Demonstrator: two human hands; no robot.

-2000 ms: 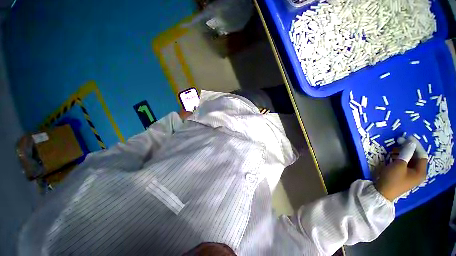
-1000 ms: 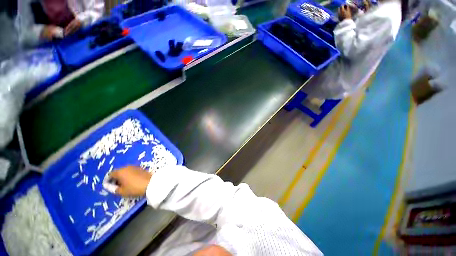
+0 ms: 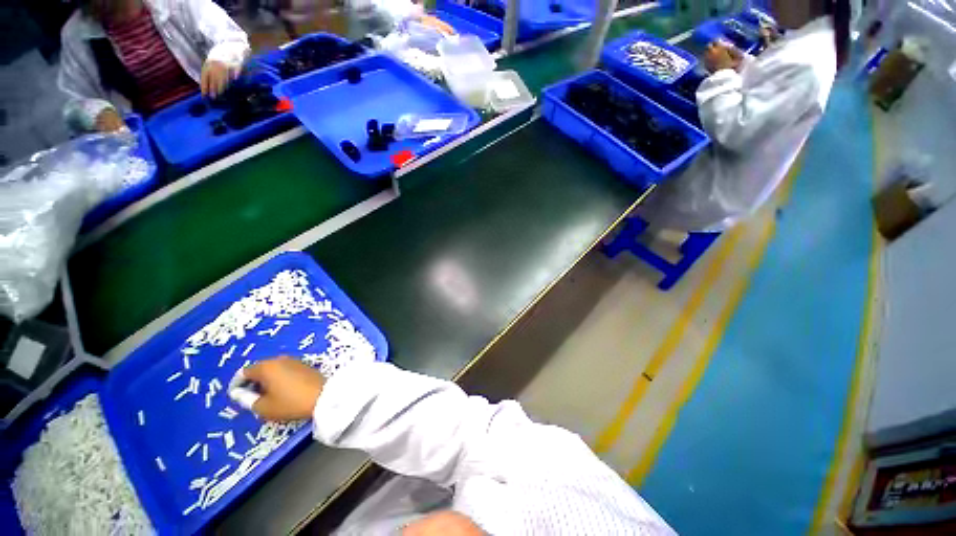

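A shallow blue tray lies at the lower left, with short white sleeves heaped along its far and near sides and scattered in its middle. My right hand is over the tray, palm down, with white covers on the fingertips. The fingertips are close together near the loose sleeves; whether they hold one cannot be told. A second blue tray at the lower left corner holds a dense heap of off-white pieces. My left hand is not in view; a blurred skin-coloured shape at the bottom edge cannot be identified.
A dark green bench runs away to the upper right. Beyond it are a blue tray with a few black parts and a blue bin of dark parts. A gowned person sits upper right, another upper left. A plastic bag lies left.
The view has swung from the floor and smock to the bench. A phone seen at the left hand earlier is out of view. My right hand stays over the sleeve tray.
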